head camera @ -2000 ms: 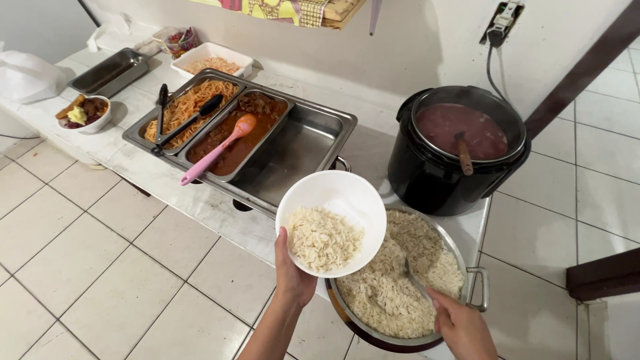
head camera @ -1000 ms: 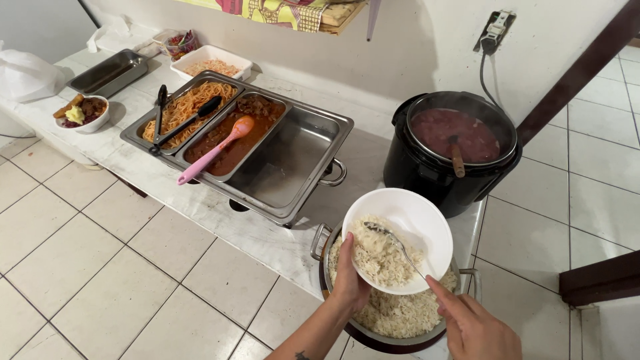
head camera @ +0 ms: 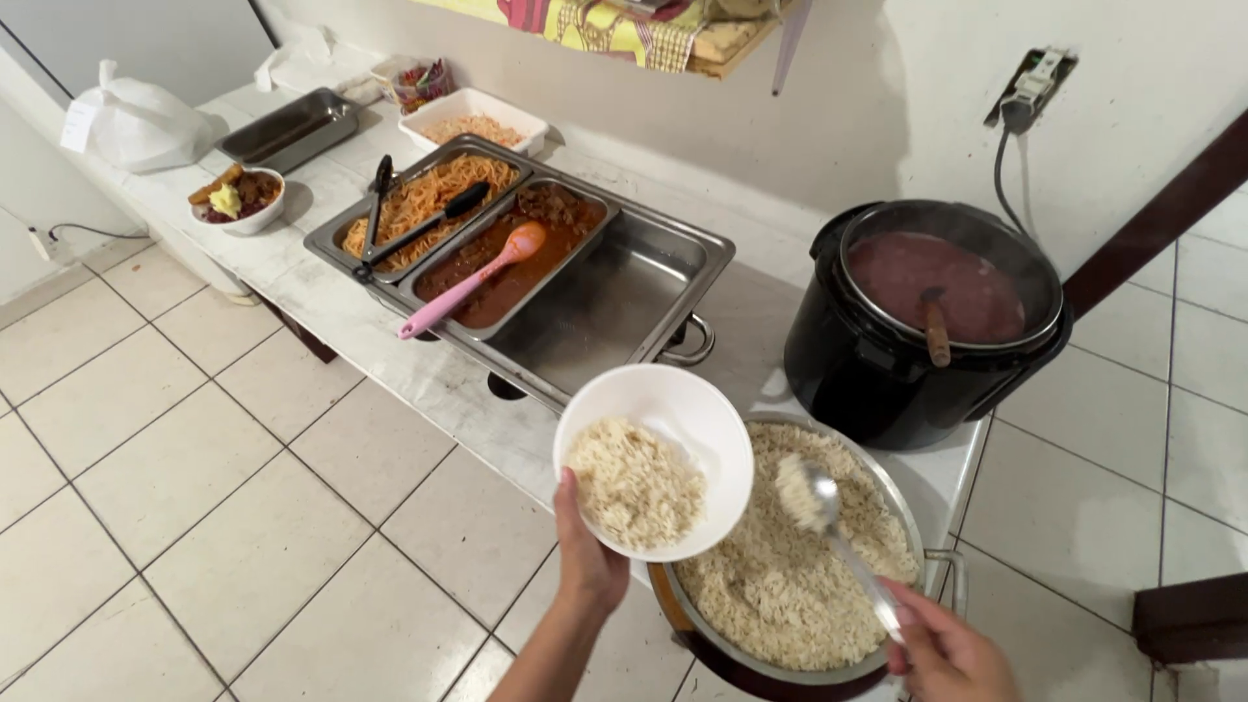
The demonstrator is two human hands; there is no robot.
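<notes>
My left hand (head camera: 593,565) holds a white bowl (head camera: 707,429) by its lower left side, tilted, with cooked rice (head camera: 639,483) lying in its left part. My right hand (head camera: 946,648) grips the handle of a metal spoon (head camera: 863,565). Rice clings to the spoon's head, which is over a large round pot of cooked rice (head camera: 780,595). The bowl overlaps the pot's upper left rim. Behind the pot stands a black electric cooker (head camera: 848,361) full of steaming reddish-brown food, with a wooden-handled utensil (head camera: 936,331) in it.
A steel warmer (head camera: 673,234) holds spaghetti (head camera: 439,200) with black-tipped tongs, and red stew with a pink spoon (head camera: 473,288). Farther left are a white tub (head camera: 531,127), a steel pan (head camera: 292,127), a filled bowl (head camera: 263,216) and a white plastic bag (head camera: 141,122). A cord (head camera: 1004,180) hangs behind the cooker.
The spoon was inside the bowl a second ago; my right hand has moved it out over the rice pot. My left hand and the bowl have shifted left.
</notes>
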